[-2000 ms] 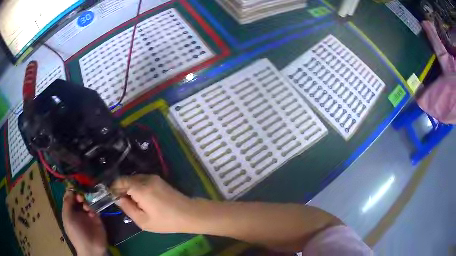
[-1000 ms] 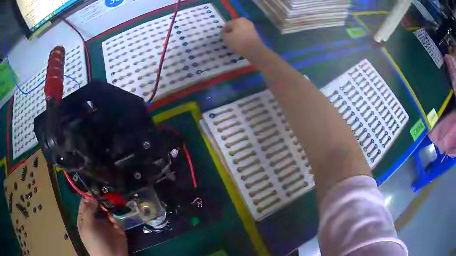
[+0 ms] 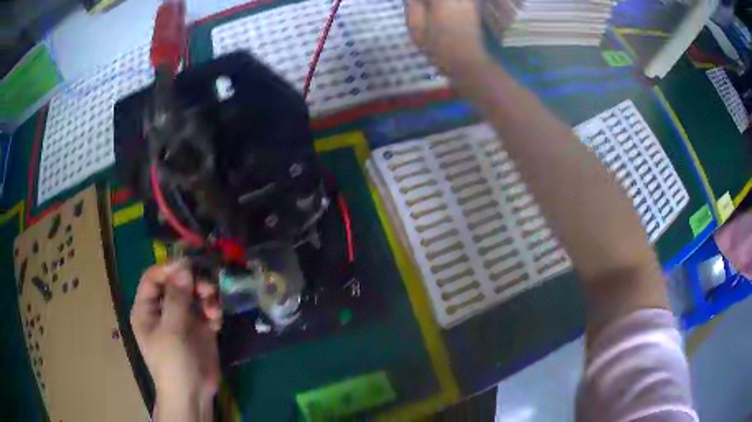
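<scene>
The black test fixture (image 3: 239,157) stands left of centre, its thick red handle (image 3: 168,37) upright above it. A clear cover (image 3: 239,288) and a shiny round metal piece (image 3: 280,297) are at its front. My left hand (image 3: 175,321) has its fingers curled at the cover's left edge; blur hides whether they grip it. My right hand (image 3: 445,29) is at the top edge, partly cut off and blurred, over the right end of the upper tray (image 3: 272,45); whether it holds anything cannot be told. The near-right foam tray (image 3: 441,317) bears rows of tan dumbbell-shaped parts.
My right forearm crosses between the near-right tray and the far-right tray (image 3: 631,111). A tray stack (image 3: 561,23) is at the top. A tan board (image 3: 78,330) with small dark parts lies left; another tray (image 3: 82,136) is behind it. A green label (image 3: 346,397) lies in front.
My right hand has left the fixture front and reached up and away to the upper tray. My left hand stays by the cover, its fingers more curled. The view has shifted, moving the fixture rightward.
</scene>
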